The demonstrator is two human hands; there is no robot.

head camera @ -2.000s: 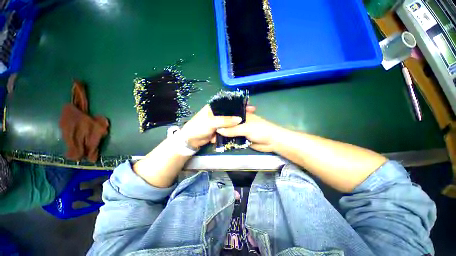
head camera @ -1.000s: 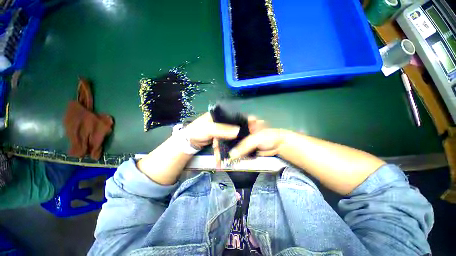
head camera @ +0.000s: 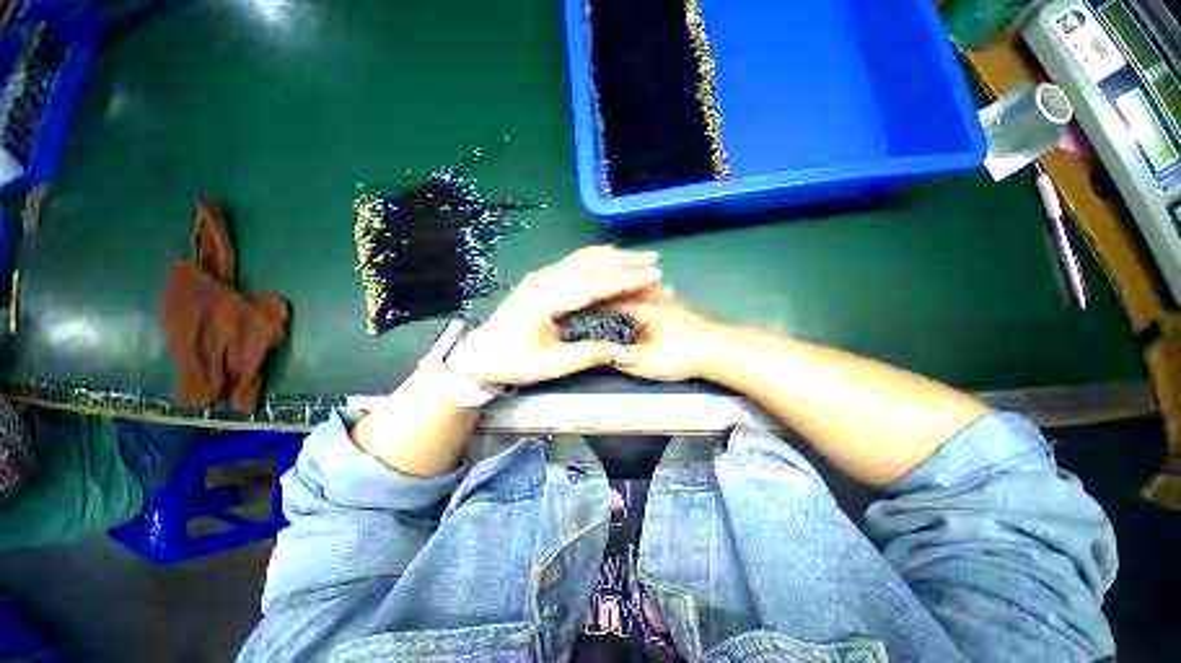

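Observation:
My left hand (head camera: 551,321) and my right hand (head camera: 667,339) are cupped around a wire bundle (head camera: 600,325) near the bench's front edge. The bundle stands end-on, so its dark, speckled end faces up between the palms; its lower part is hidden. A loose pile of black leads (head camera: 425,255) lies flat to the left, gold ends left and uneven silvery ends right. A blue tray (head camera: 790,188) stands beyond my hands to the right. A packed row of leads (head camera: 652,97) runs along its left side, with a gold edge on the right.
A crumpled red-brown cloth (head camera: 223,330) lies at the left. A pale pen-like stick (head camera: 1063,242), a whitish roll (head camera: 1036,123) and a scale (head camera: 1120,97) are at the right. Another blue tray (head camera: 65,97) is at the far left. A blue stool (head camera: 214,492) stands below the bench.
The bundle has turned from lying lengthwise, with its black side showing, to end-up between my palms. My left hand's fingers have moved over to its far side.

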